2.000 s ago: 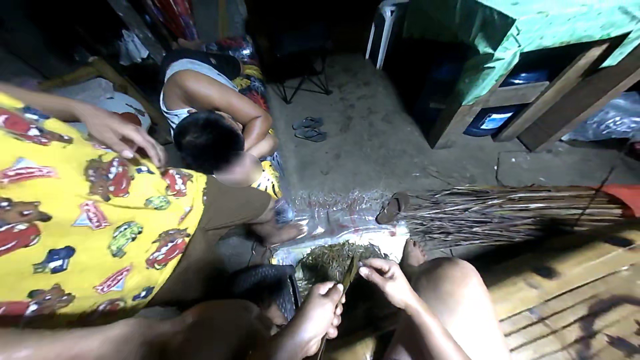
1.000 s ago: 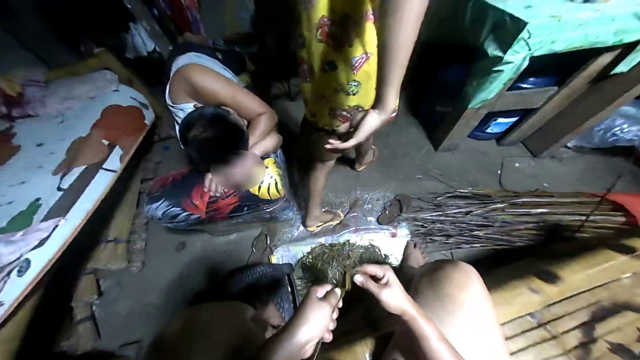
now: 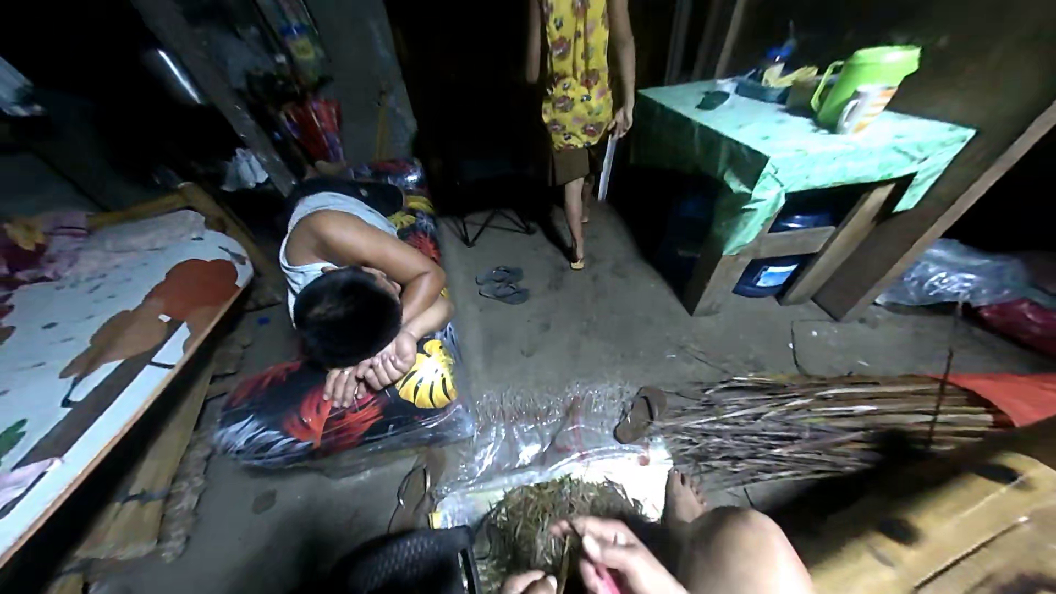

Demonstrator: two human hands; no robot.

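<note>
My right hand is at the bottom of the view, its fingers closed around a pink-handled tool, most of which is hidden. Its fingertips touch a thin brown strip of plant material. Only the fingers of my left hand show at the bottom edge, pinching the lower part of that strip. Beneath and beyond both hands lies a heap of dry plant shavings on a white sheet. A bundle of long dry stalks lies to the right.
A person lies on a plastic-wrapped mattress; another person stands farther back. A covered table holds a green pitcher. A black basket is at lower left, a bamboo bench at lower right. Slippers lie on the floor.
The person in yellow has moved from close by to the back of the room. My view has tilted up, so my hands sit lower in it.
</note>
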